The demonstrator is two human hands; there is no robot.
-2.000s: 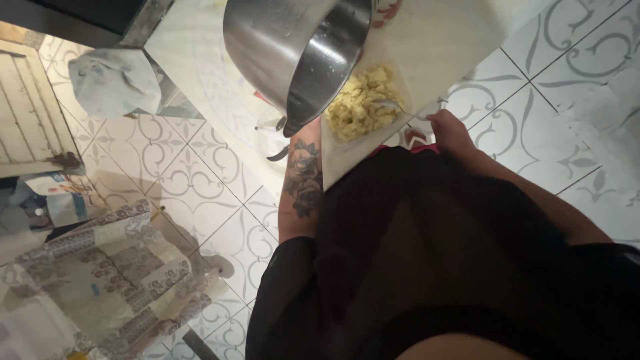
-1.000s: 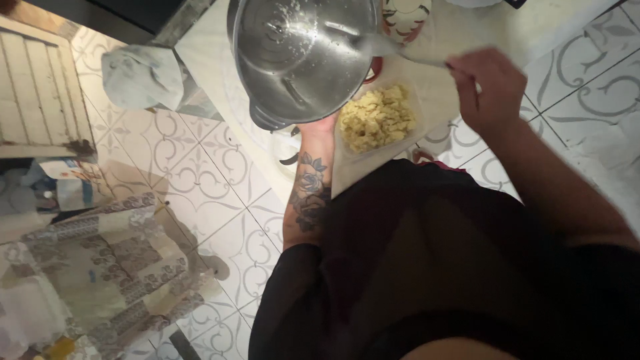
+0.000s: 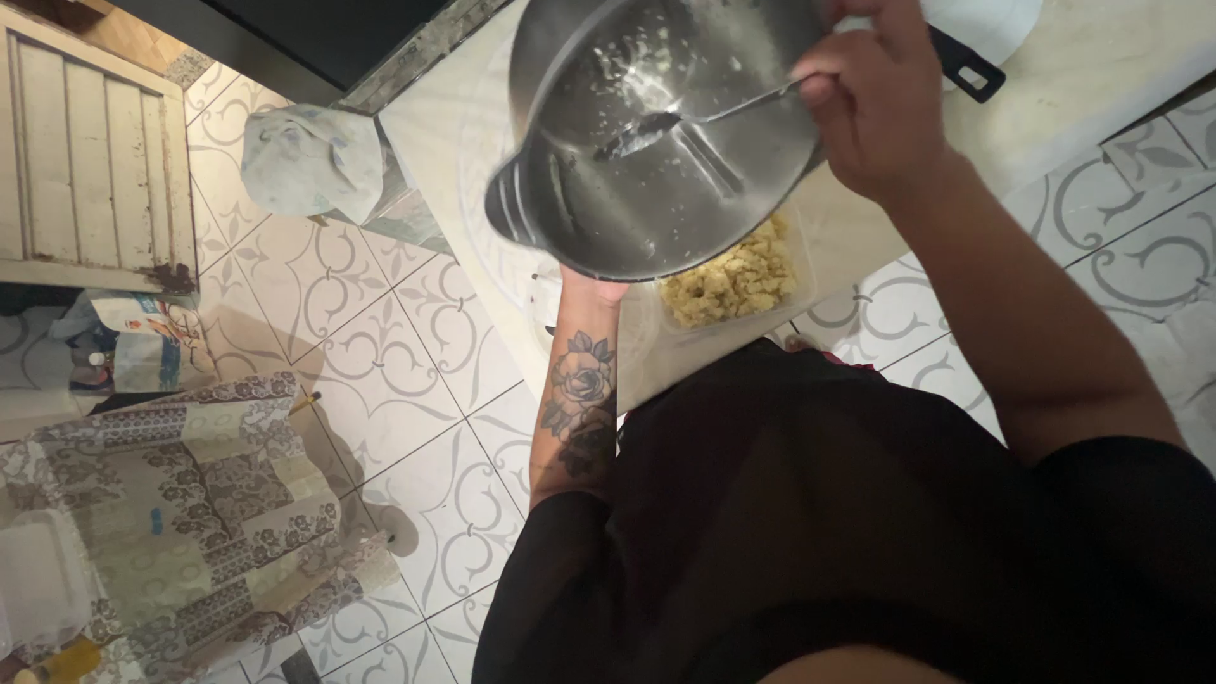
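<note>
A grey metal pot point(image 3: 608, 209), tilted with its mouth toward me, hangs over the table, small pale bits stuck to its inside. My left hand point(image 3: 597, 285) supports it from beneath; most of that hand is hidden behind the pot. In my right hand point(image 3: 869, 104) is a metal spoon point(image 3: 731, 106), its bowl inside the pot against the wall. Below the pot's rim, a clear plastic container point(image 3: 807, 275) holds crumbly yellow food point(image 3: 736, 285), partly covered from view by the pot.
A light cloth point(image 3: 1073, 104) covers the table. A black handle point(image 3: 969, 71) shows beyond my right hand. To the left are a cloth-covered object point(image 3: 313, 161), a slatted door point(image 3: 95, 161) and a patchwork-patterned cloth point(image 3: 218, 494) above the tiled floor.
The pot has turned so its inside shows more than two seconds ago. My right hand, holding the spoon, has moved from beside the container up to the pot, and the spoon is now inside it.
</note>
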